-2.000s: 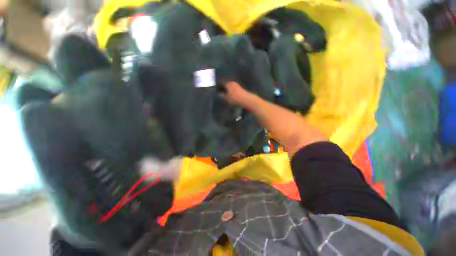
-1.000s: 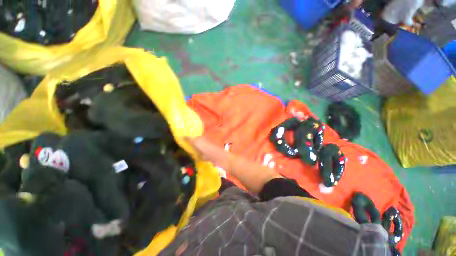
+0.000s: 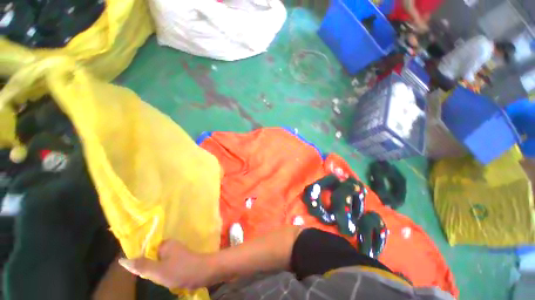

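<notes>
A yellow woven sack [image 3: 170,170] stands at the left, its side pulled up high. Dark green plush wreaths [image 3: 50,217] fill it, blurred, one with a snowman face. My right hand [image 3: 176,266] comes from the right and is closed on the sack's rim at the lower left. A patch of bare skin, perhaps my left hand or forearm [image 3: 116,282], shows low inside the rim; its fingers cannot be made out. Several small, shiny wreaths [image 3: 347,205] lie on an orange-red ground sheet [image 3: 270,170].
Another yellow sack [image 3: 126,50] and a white sack [image 3: 217,26] stand at the upper left. A blue crate [image 3: 355,35], a basket with white stuffing [image 3: 375,123] and a yellow-wrapped bundle [image 3: 487,202] stand at the right. People's arms show at the top right.
The view first swung right, from the sack to the sheet. Since then, the sack's near side has been pulled up, and my right hand has shifted left and down in the view, gripping its rim.
</notes>
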